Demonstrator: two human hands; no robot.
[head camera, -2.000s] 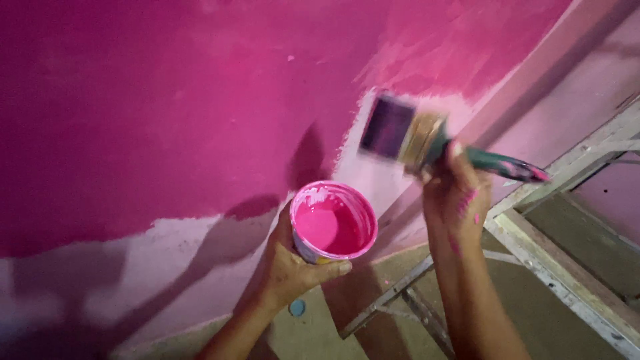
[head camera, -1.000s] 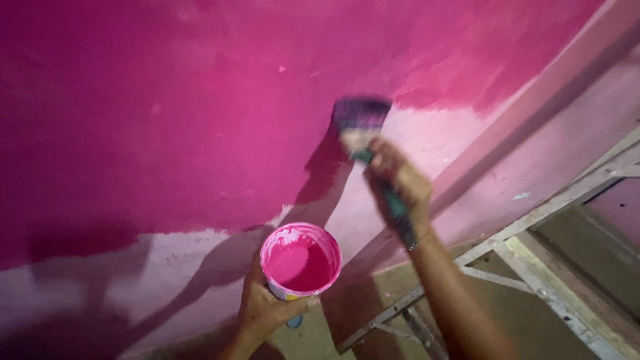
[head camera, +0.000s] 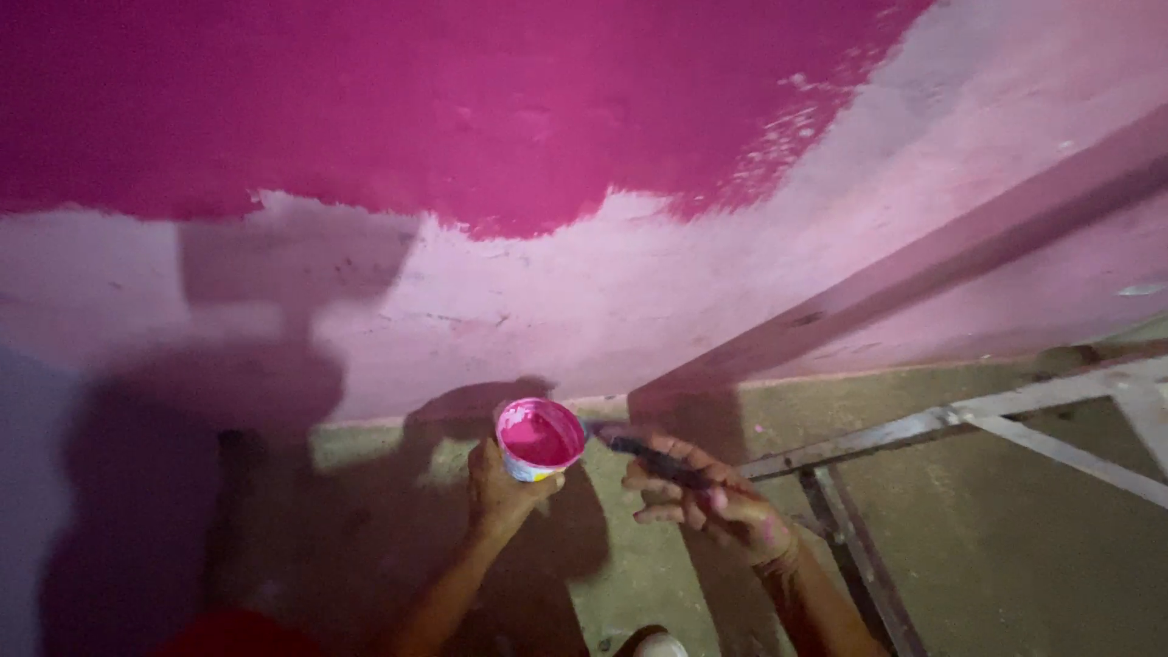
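Observation:
My left hand (head camera: 504, 488) grips a small plastic tub (head camera: 542, 436) from its left and lower side. Bright pink paint lies in the tub and coats its inner wall. Just to the right, my right hand (head camera: 716, 502) holds a paintbrush (head camera: 664, 464) by its dark handle. The brush points left toward the tub's rim; its bristle end is blurred and partly hidden, so I cannot tell whether it touches the tub. Pink smears mark this hand near the wrist. Deep pink paint covers the upper part of the wall (head camera: 547, 310), with a ragged edge above the pale pink lower part.
At the lower right a paint-marked metal frame (head camera: 867, 433), which looks like a ladder, stands on the concrete floor (head camera: 985, 547). Shadows fall across the wall and floor. The tip of a shoe (head camera: 659, 644) shows at the bottom edge.
My right hand and the brush have moved away from the wall, down beside the tub. The view has shifted lower, showing more floor.

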